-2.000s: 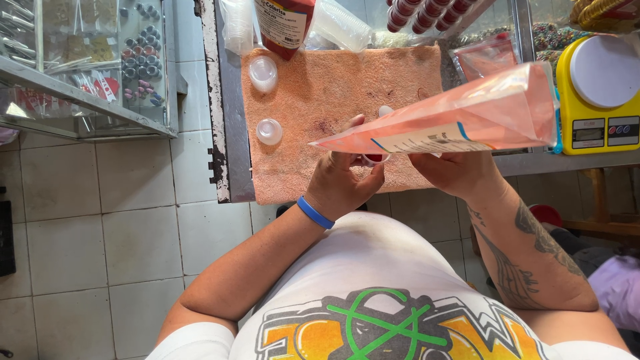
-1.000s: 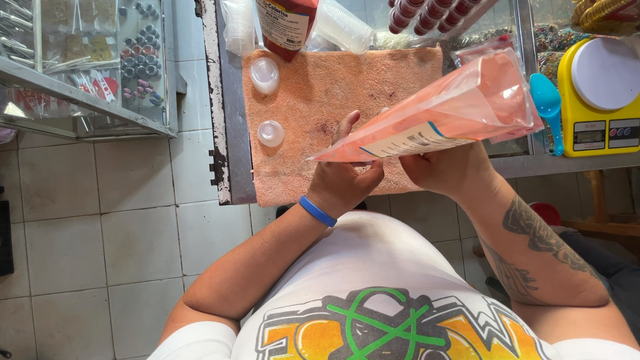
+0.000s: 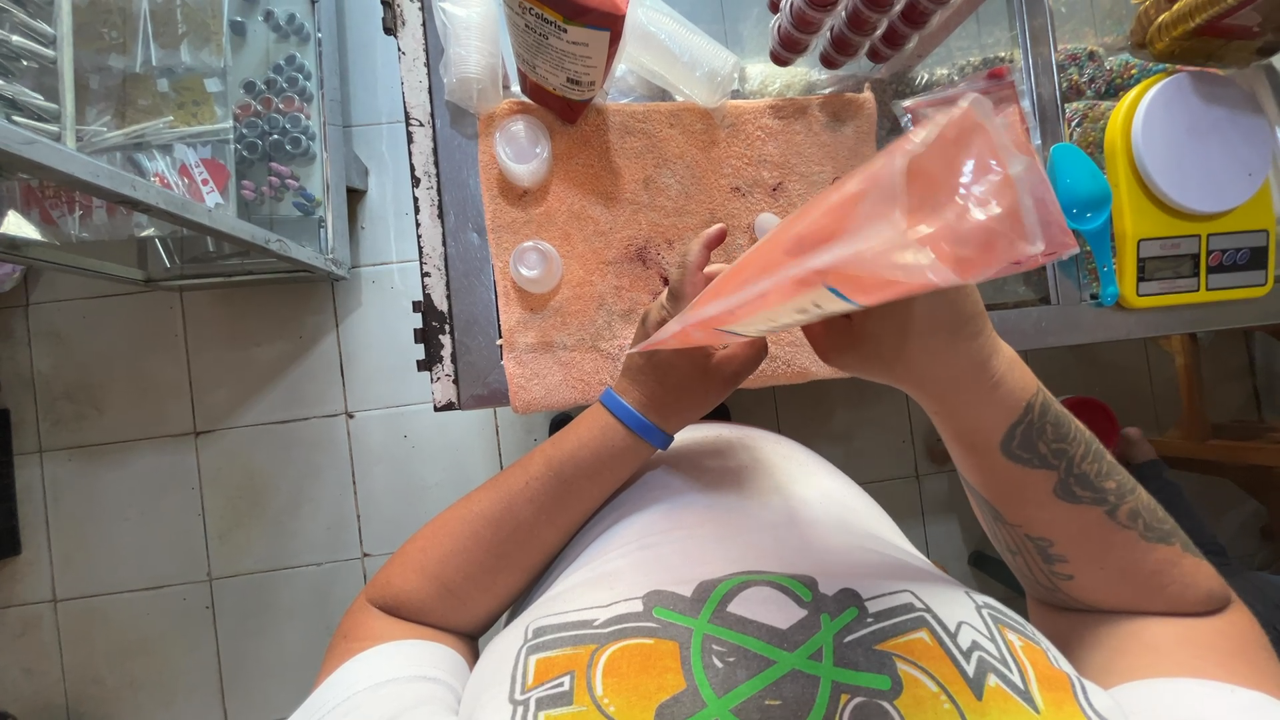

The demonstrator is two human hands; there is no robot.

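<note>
My right hand [image 3: 900,335] is closed on the lower side of a clear plastic bag with a reddish tint and a label [image 3: 900,220]. The bag lies slantwise, its narrow corner pointing down left over my left wrist. Partly behind that corner is my left hand [image 3: 690,340], palm up with fingers raised; the bag hides what it may hold. Beneath both hands lies an orange terry towel [image 3: 590,340]. Two small translucent plastic cups, one higher [image 3: 523,152] and one lower [image 3: 536,267], stand on the towel's left side. A small white round piece [image 3: 766,224] shows beside the bag.
At the back are a red labelled pouch [image 3: 565,60], stacked clear cups [image 3: 680,55] and rows of red-filled cups [image 3: 850,25]. To the right, a blue plastic scoop [image 3: 1082,195] lies beside a yellow kitchen scale [image 3: 1195,180]. A glass display case [image 3: 200,230] stands at left.
The bag's wide end has swung left and its angle is steeper, uncovering the blue scoop. The small cup seen between my hands in the oldest frame is now hidden.
</note>
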